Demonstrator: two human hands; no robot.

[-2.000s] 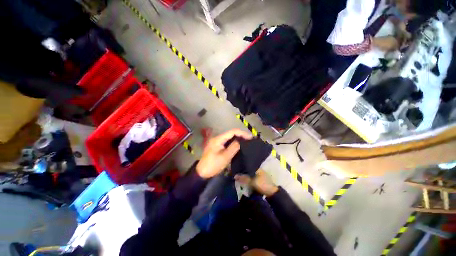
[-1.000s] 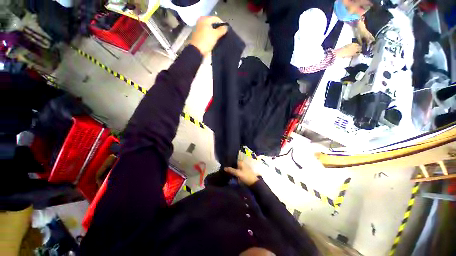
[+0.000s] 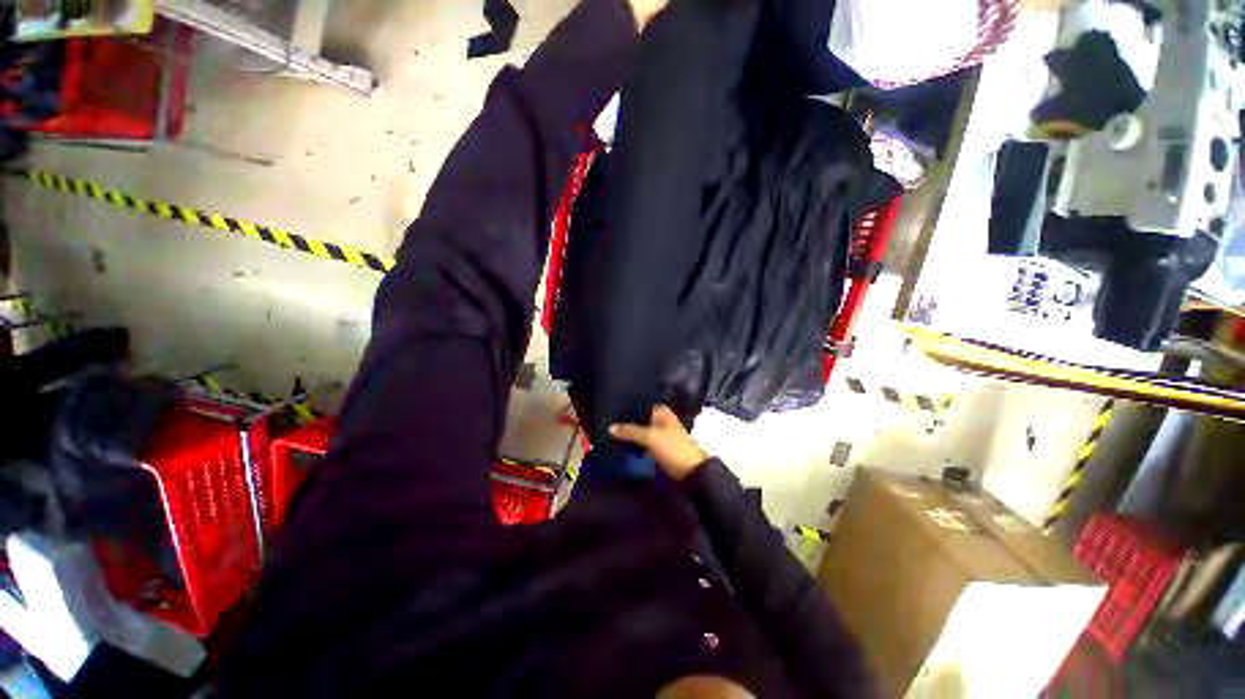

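Observation:
A long black garment panel [image 3: 649,232] stretches from near my body up to the top edge, over a heap of dark garments [image 3: 778,260] in a red crate [image 3: 863,260]. My right hand [image 3: 662,440] grips its lower end, thumb and fingers closed on the cloth. My left arm reaches up and away. Only a sliver of my left hand [image 3: 645,8] shows beside the panel's upper part; its fingers are cut off by the top edge.
Red crates [image 3: 205,505] stand at lower left. A cardboard box [image 3: 915,560] stands at lower right. At upper right is a white sewing table [image 3: 997,287] with a machine and part of a person's sleeve. Yellow-black tape [image 3: 205,219] crosses the floor.
My view has moved closer to the garment heap. My left hand has gone up to the top edge. The panel now fills more of the view. The cardboard box has come into view.

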